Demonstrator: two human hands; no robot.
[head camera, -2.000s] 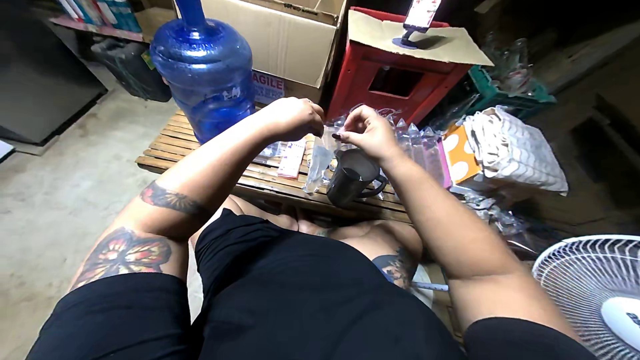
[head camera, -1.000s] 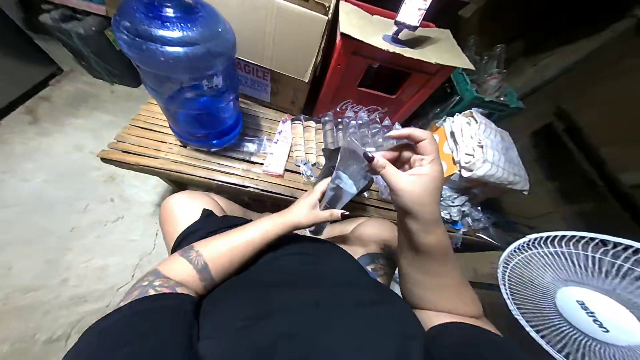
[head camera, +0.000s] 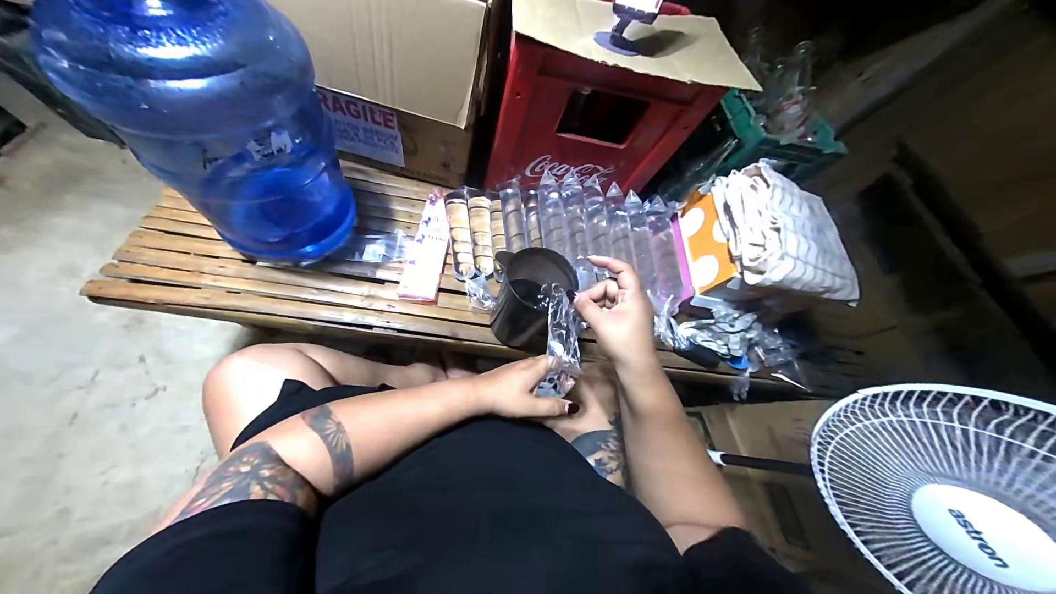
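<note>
My left hand (head camera: 528, 389) grips the lower end of a clear plastic bag (head camera: 563, 334), which stands upright close to a dark pitcher (head camera: 520, 309). The fingertips of my right hand (head camera: 612, 305) pinch the bag near its upper end. Dark liquid seems to lie inside the pitcher, though its contents are hard to make out. Behind it on the slatted bamboo bench, several filled clear plastic tubes (head camera: 573, 219) lie side by side, some holding round brown pieces. A flat printed plastic packet (head camera: 426, 247) lies left of them.
A large blue water jug (head camera: 247, 140) stands at the left of the bamboo bench (head camera: 206, 301). Behind are a cardboard box (head camera: 396, 58) and a red Coca-Cola crate (head camera: 536, 107). Folded cloth (head camera: 784, 231) lies at right, above crumpled plastic (head camera: 742, 338). A white Astron fan (head camera: 957, 495) stands lower right.
Both hands have moved from above the bench toward its front edge. The plastic bag, slanted and spread between my hands one second ago, is now narrow and upright beside the pitcher.
</note>
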